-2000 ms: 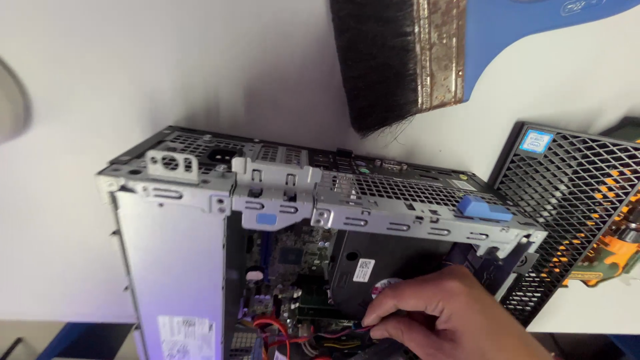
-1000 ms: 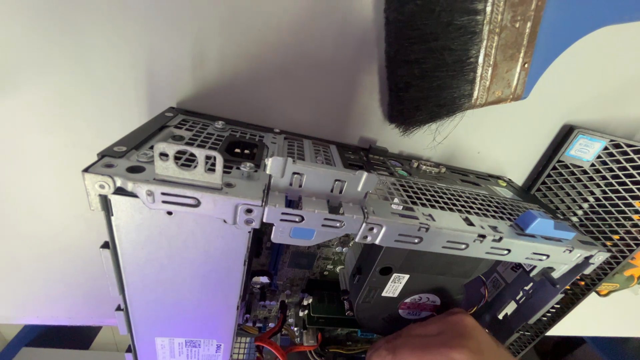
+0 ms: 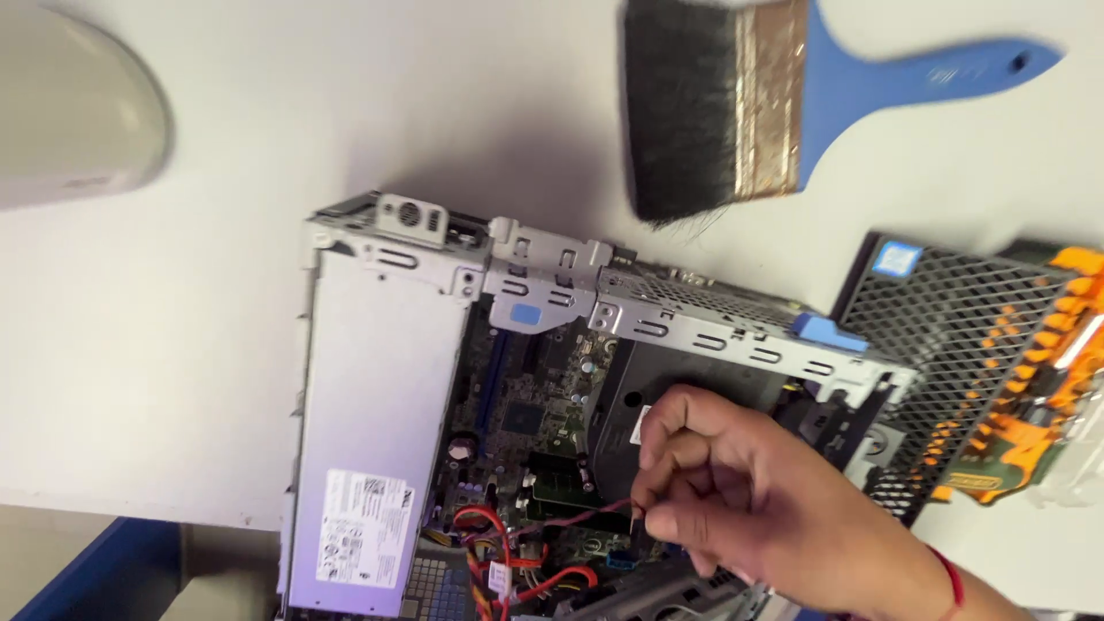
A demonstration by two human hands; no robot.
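An open Dell desktop computer chassis (image 3: 750, 349) lies on the white table, its metal power supply (image 3: 379, 414) at the left side. My right hand (image 3: 724, 483) is over the inside, thumb and fingertips closed on a thin dark red cable (image 3: 586, 517) that runs left toward the red cables (image 3: 487, 517). Behind the hand is the black fan shroud (image 3: 621, 423), partly covered. The motherboard (image 3: 526, 414) shows between the shroud and the power supply. My left hand is out of view.
A wide blue-handled brush (image 3: 768, 103) lies beyond the chassis. To the right, a black mesh front panel (image 3: 940, 319) overlaps an orange and green tool set (image 3: 1044, 414). A rounded pale object (image 3: 78, 112) stands at the upper left. Something blue (image 3: 103, 569) is below the table edge.
My right hand has risen from low in the chassis, and a thin red cable now stretches from its fingertips. The view has shifted.
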